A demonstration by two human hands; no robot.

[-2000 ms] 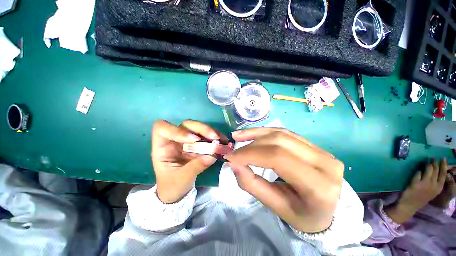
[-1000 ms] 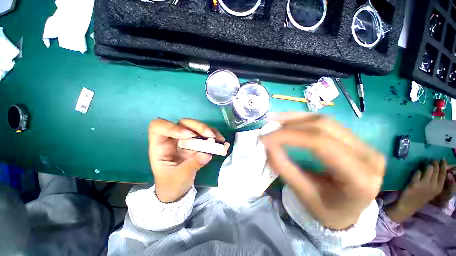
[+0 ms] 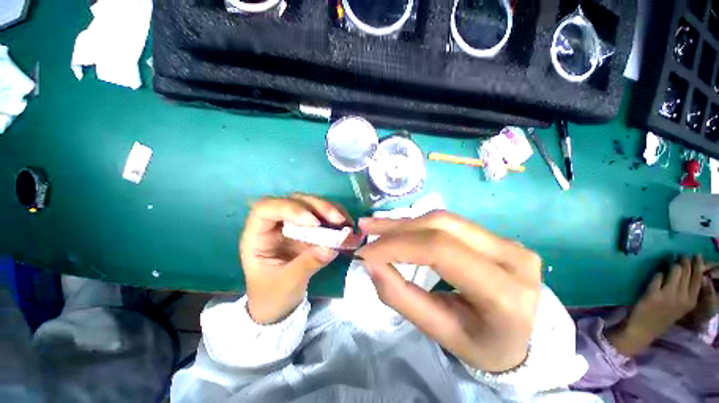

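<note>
My left hand (image 3: pixel 277 248) holds a small watch case (image 3: pixel 315 235) edge-on, with its pale white-pink side band facing up. My right hand (image 3: pixel 461 275) is at the case's right end, thumb and fingertips close together there. A tiny dark thing shows between the right fingertips and the case, too small to name. Whether the right fingers pinch it or only touch the case is hidden. A white wipe (image 3: pixel 359 287) lies under and behind the hands, partly covered by the right hand.
A clear round dish (image 3: pixel 396 167) and its lid (image 3: pixel 352 143) stand just beyond the hands. Behind is a black foam tray (image 3: pixel 378 79). To the right are a yellow stick (image 3: pixel 456 160), a crumpled wrapper (image 3: pixel 505 152), tweezers (image 3: pixel 549 157) and a neighbour's hand (image 3: pixel 666 295). A loose watch head (image 3: pixel 31 189) lies far left.
One second ago my right hand was blurred and away to the right over the wipe. It is now back at the case's right end. My left hand still holds the case.
</note>
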